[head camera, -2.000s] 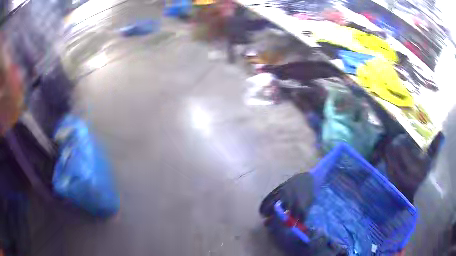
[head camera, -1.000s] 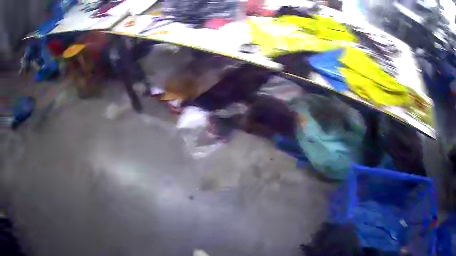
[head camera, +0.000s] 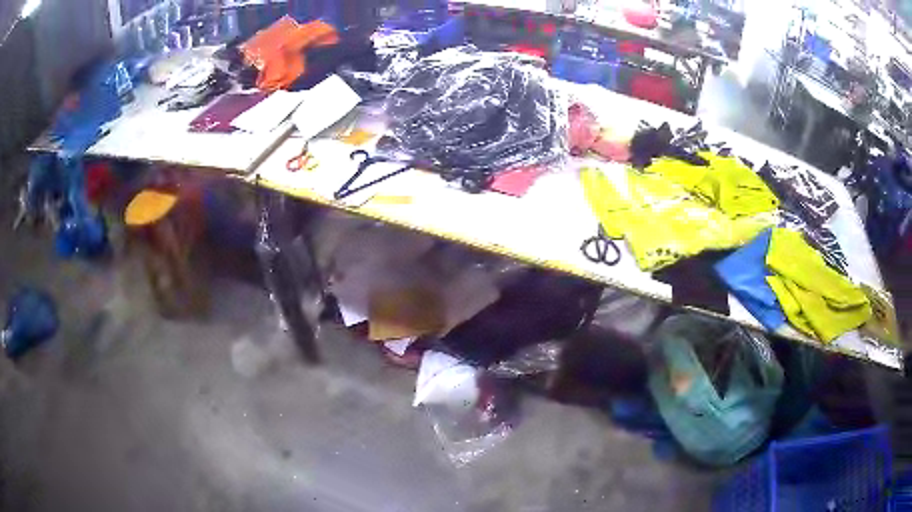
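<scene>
No hand shows, neither my left nor my right. In front of me stands a long white table (head camera: 510, 215). Neon yellow cloth (head camera: 680, 215) lies on its right part, with a blue piece (head camera: 750, 277) beside it. Black-handled scissors (head camera: 600, 247) lie left of the yellow cloth. A heap of dark garments under clear film (head camera: 478, 110) lies mid-table. A black hanger (head camera: 368, 175) and orange-handled scissors (head camera: 301, 160) lie further left. Orange cloth (head camera: 285, 52) lies at the far left part.
A green sack (head camera: 712, 395) and a blue crate (head camera: 832, 465) stand on the floor at the right. A brown stool with a yellow top (head camera: 152, 208) stands by the table's left part. White paper and clear plastic (head camera: 447, 380) lie under the table edge. A blue bag (head camera: 30, 320) lies far left.
The view has turned to the right and steadied. The table now fills the upper middle. The blue crate has moved down to the lower right corner. The blue sack at left has left the view.
</scene>
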